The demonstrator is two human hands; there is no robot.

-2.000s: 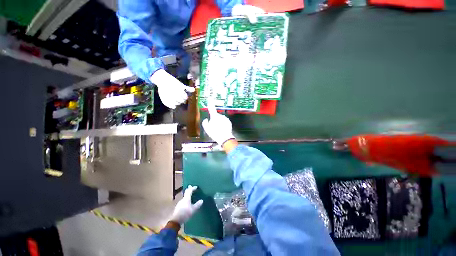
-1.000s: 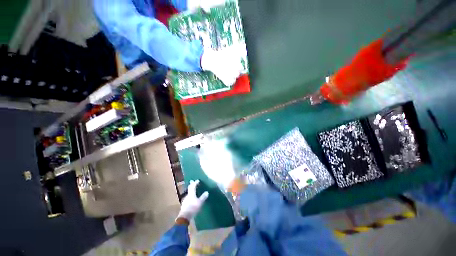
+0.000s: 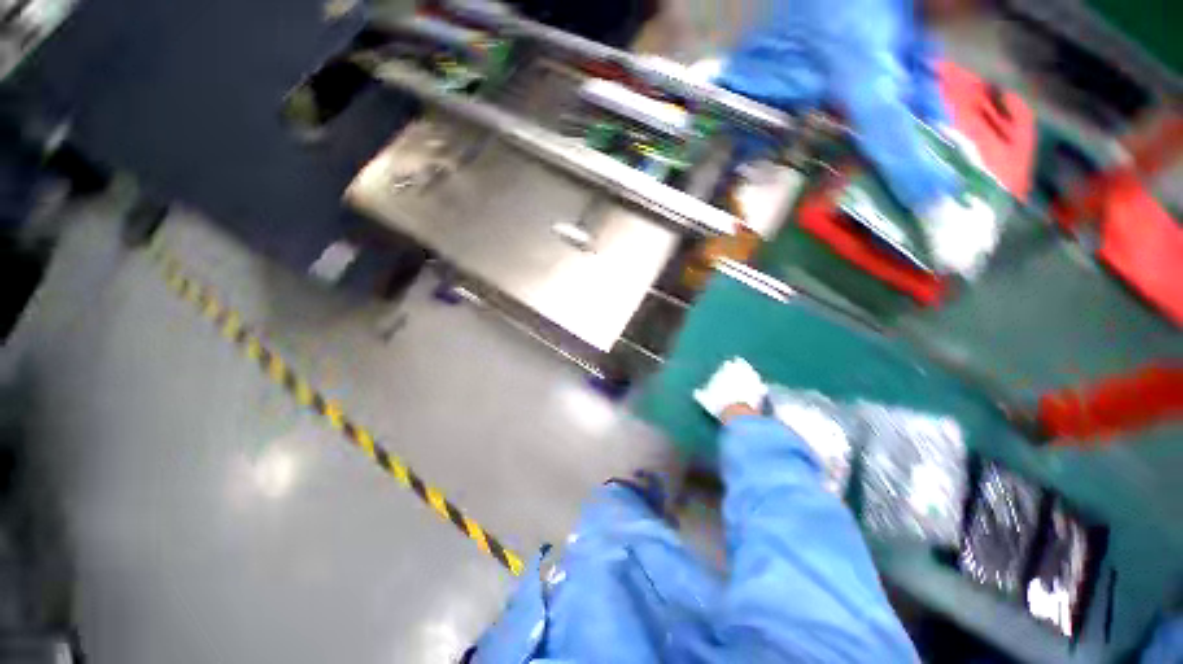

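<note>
My right hand (image 3: 733,389), in a white glove, is over the near left part of the green bench mat (image 3: 778,332), beside a silvery bag of small parts (image 3: 813,435). It is blurred, and I cannot tell whether its fingers hold anything. My left hand is not in view; only blue clothing shows low in the picture. A second silvery bag (image 3: 912,474) and black trays of shiny parts (image 3: 1000,525) lie to the right along the mat.
Another person's gloved hand (image 3: 961,236) is at a board edge by a red-orange pad (image 3: 856,247). Populated boards (image 3: 638,153) sit between pale rails (image 3: 571,143) at the upper left. A striped floor line (image 3: 337,415) runs at the left.
The view has swung left and turned, showing more floor. My left hand has left the picture. My right hand is no longer at the board; the other person's hand is still near it.
</note>
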